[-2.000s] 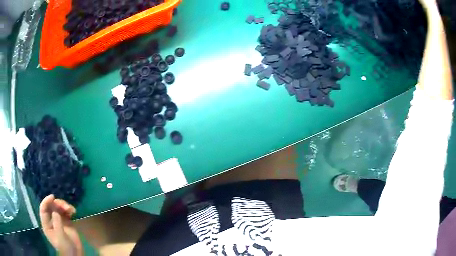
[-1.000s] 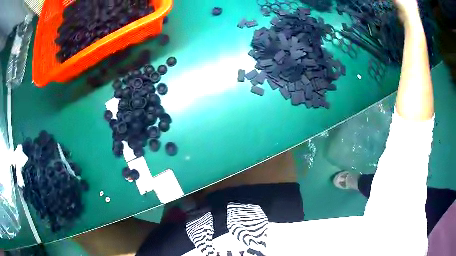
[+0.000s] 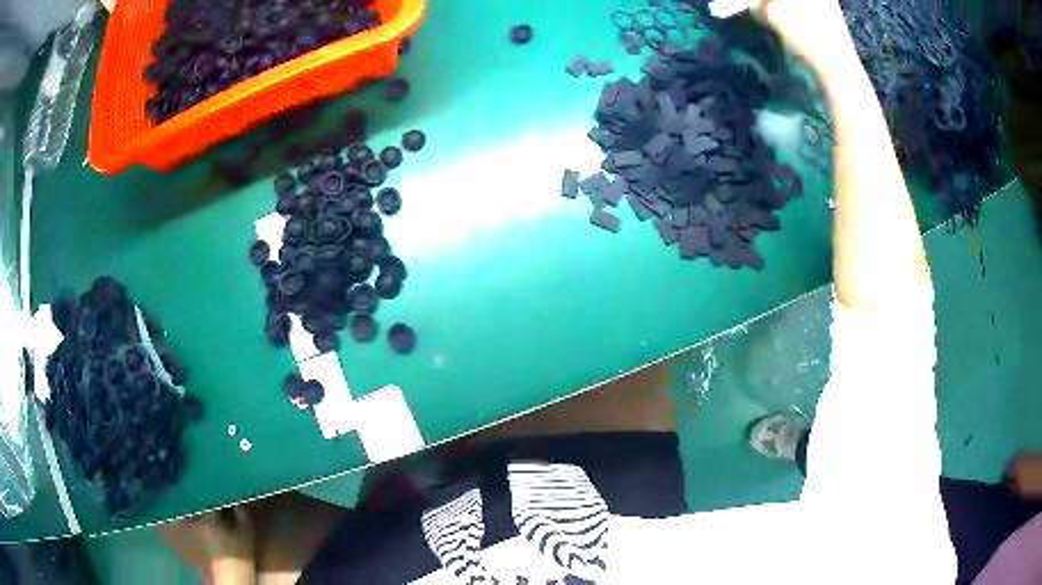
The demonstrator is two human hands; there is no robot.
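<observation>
My right arm reaches up the right side, and my right hand (image 3: 768, 8) is cut off by the top edge. A small white thing shows beside its fingers; whether it is held is unclear. What may be my left hand or wrist (image 3: 232, 546) shows dim and blurred below the table edge at bottom left. A heap of small flat black rubber pieces (image 3: 689, 143) lies left of my right forearm. A heap of round black rubber caps (image 3: 331, 234) lies at centre left. A pile of moulded black rubber sheets (image 3: 114, 400) lies at far left.
An orange basket (image 3: 246, 111) of black parts stands at top left. Black rubber webs (image 3: 931, 97) lie at upper right, beyond my forearm. White cards (image 3: 389, 425) and tiny rings (image 3: 245, 445) lie near the front edge. Clear plastic (image 3: 57, 97) is at far left. Another person's shoe (image 3: 777, 435) shows below.
My right arm has swung left from the far right, uncovering the black webs. My left hand has left its place at the lower end of the sheet pile. The view has shifted slightly.
</observation>
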